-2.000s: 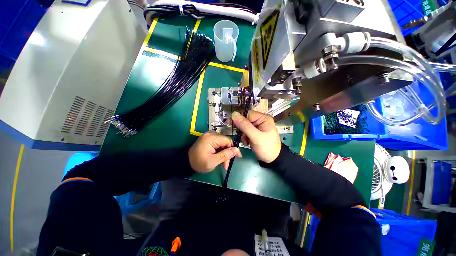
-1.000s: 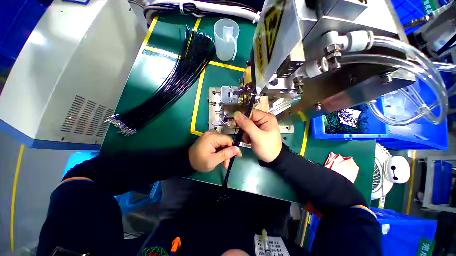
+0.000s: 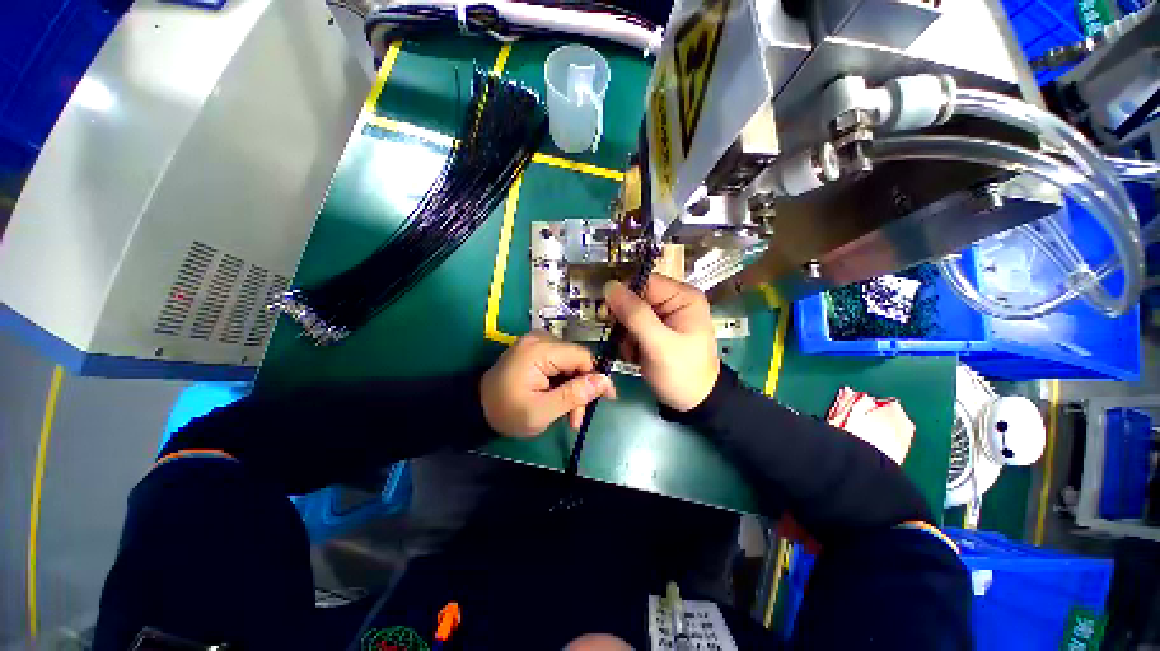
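A thin black wire lead [image 3: 584, 439] runs from the bench's front edge up through both hands toward the fixture. My left hand [image 3: 541, 387] pinches it low, in front of the fixture. My right hand [image 3: 670, 341] holds it higher up, at the fixture's right front. The silver metal fixture [image 3: 550, 282] sits on a plate under the press head [image 3: 712, 115], which has a yellow warning triangle. The lead's upper end is hard to make out against the fixture and head.
A fan of black wires [image 3: 439, 223] lies on the green mat at left, beside a translucent cup [image 3: 576, 108]. An off-white machine case [image 3: 165, 165] stands left. A blue parts bin [image 3: 878, 345], paper [image 3: 869, 426] and white fan [image 3: 973, 439] are right.
The press head has shifted slightly. A dark length of lead now shows more plainly above my right hand, which has moved slightly right. My left hand has stayed in place.
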